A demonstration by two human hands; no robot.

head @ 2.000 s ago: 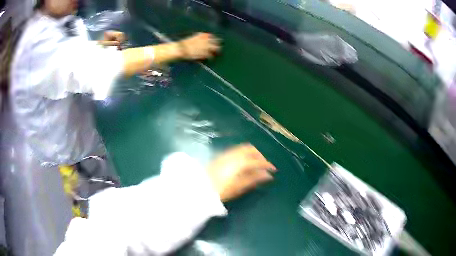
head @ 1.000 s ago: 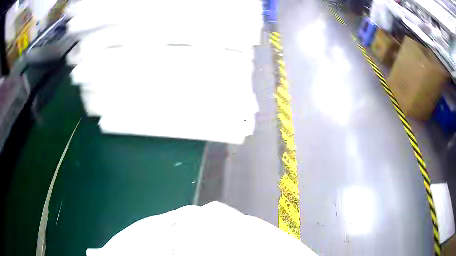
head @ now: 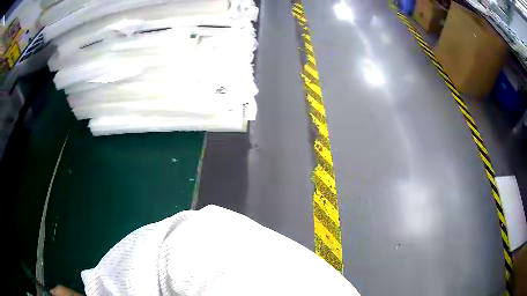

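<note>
My right hand [head: 65, 291] shows only as a small piece at the bottom left edge, cut off by the frame. A thin dark tool, which looks like the tweezers [head: 36, 280], sticks out from its fingers up and to the left, over the green bench [head: 127, 179]. My right arm's white sleeve [head: 214, 257] fills the bottom middle. My left hand is out of the picture. No small components can be made out.
A thick stack of long white foam-like strips [head: 156, 75] lies across the bench's far end. A pale strip [head: 49, 202] runs along the bench. Right of it are grey floor [head: 381, 173], yellow-black tape [head: 323, 167] and a cardboard box [head: 471, 52].
The view has swung from the parts box and the neighbouring person to the bench end and floor. Over the last second it shifted slightly, and part of my right hand came into view.
</note>
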